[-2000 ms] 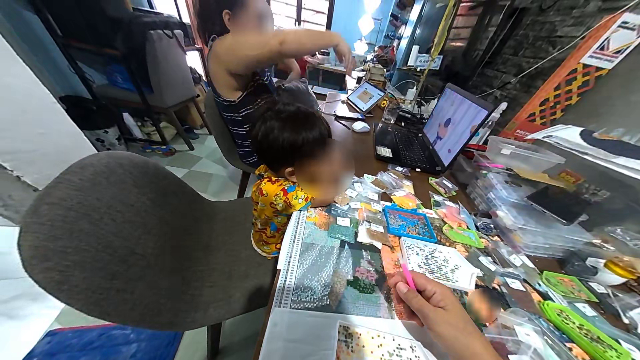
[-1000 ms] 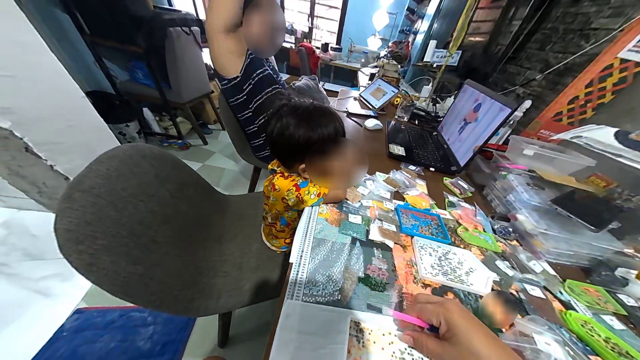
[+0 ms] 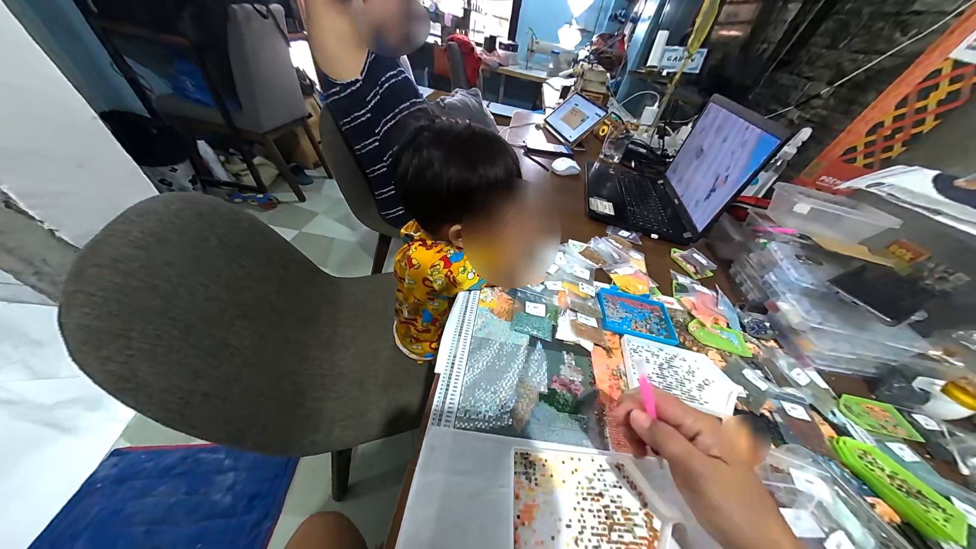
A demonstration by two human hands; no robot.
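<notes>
My right hand (image 3: pixel 694 450) holds a pink diamond-painting drill pen (image 3: pixel 647 393) between thumb and fingers, its tip pointing up, above the edge of a partly covered diamond-painting canvas (image 3: pixel 488 374). Just beyond the hand lies a white tray (image 3: pixel 675 370) of dark drills. Nearer to me, a second white tray (image 3: pixel 587 503) with brown, orange and dark drills rests on white sheet. A blue tray (image 3: pixel 637 314) of drills sits past the canvas, next to small labelled plastic bags (image 3: pixel 579 324). My left hand is not in view.
A child (image 3: pixel 438 282) in a yellow patterned shirt leans at the table's left edge; another person (image 3: pixel 366 122) sits behind, arm raised. A black laptop (image 3: pixel 656 191), a tablet (image 3: pixel 573 120), stacked clear plastic boxes (image 3: pixel 823 290) and green trays (image 3: pixel 900 488) stand around. A grey chair (image 3: pixel 229 328) is at left.
My right hand has drawn back toward me, then turned the pen from tilted sideways to nearly upright. The person behind has raised an arm that earlier reached out over the table.
</notes>
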